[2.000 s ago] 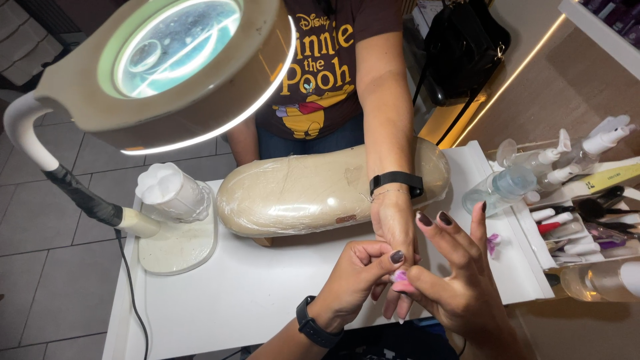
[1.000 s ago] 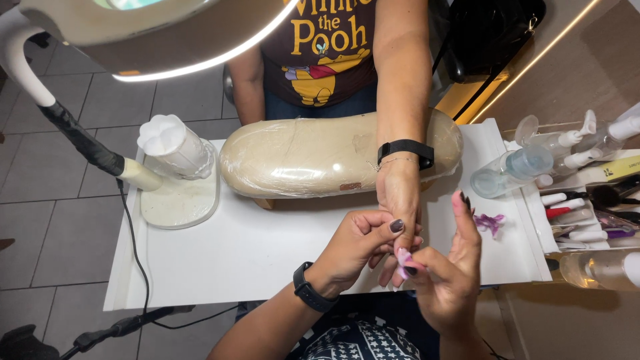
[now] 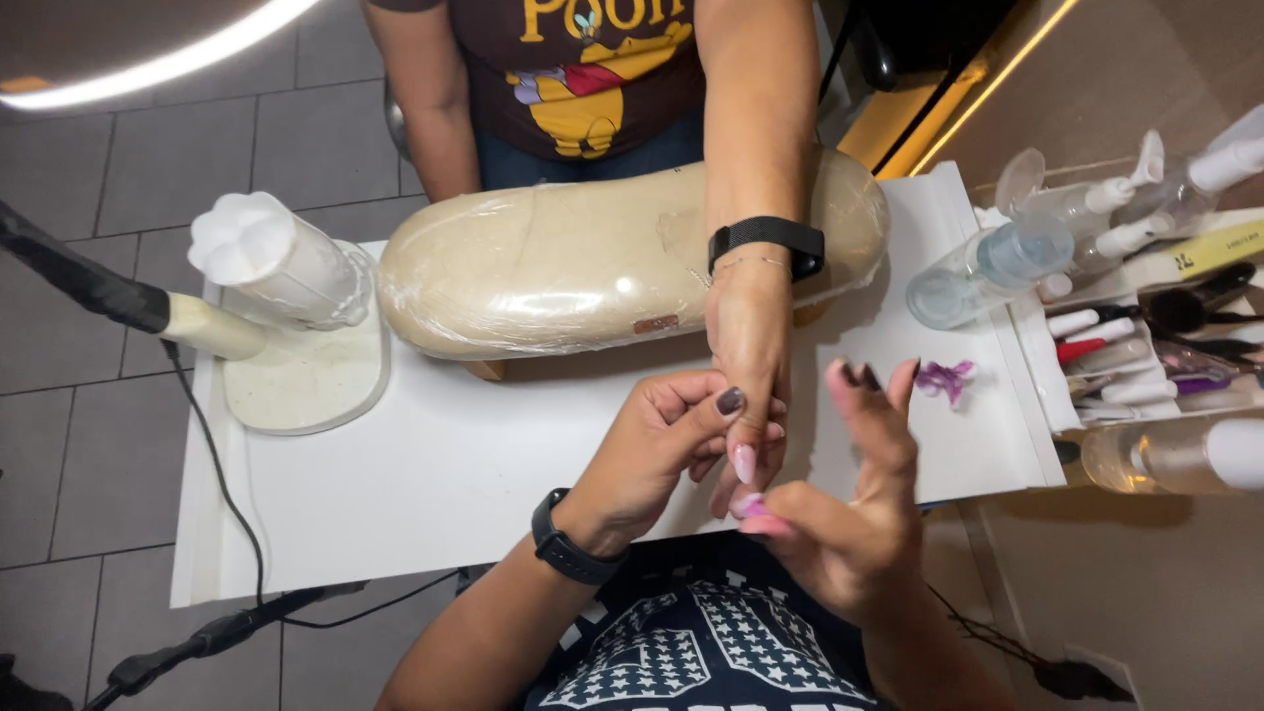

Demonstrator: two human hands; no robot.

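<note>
My left hand (image 3: 657, 449), a dark watch on its wrist, grips another person's hand (image 3: 752, 346) at the thumb side. That hand reaches over a plastic-wrapped beige armrest (image 3: 563, 267), fingers pointing toward me; its thumbnail (image 3: 744, 462) looks pale pink and pointed. My right hand (image 3: 849, 504) pinches a small pink-and-white piece (image 3: 752, 506), perhaps wet wipe or tissue, between thumb and index finger, just below that thumbnail; its other fingers are raised. A crumpled purple scrap (image 3: 946, 381) lies on the white table (image 3: 444, 464) to the right.
On the left stand a lamp base (image 3: 306, 385) and a white fluted cup (image 3: 276, 262). Clear pump bottles (image 3: 987, 267), a tray of brushes and pens (image 3: 1136, 355) and a lying bottle (image 3: 1175, 454) line the right side. A black cable (image 3: 222, 484) hangs over the left edge.
My right hand has moved slightly away from the other person's thumb with the pink-and-white piece. My left hand keeps its hold. The view has shifted, with less of the ring lamp showing.
</note>
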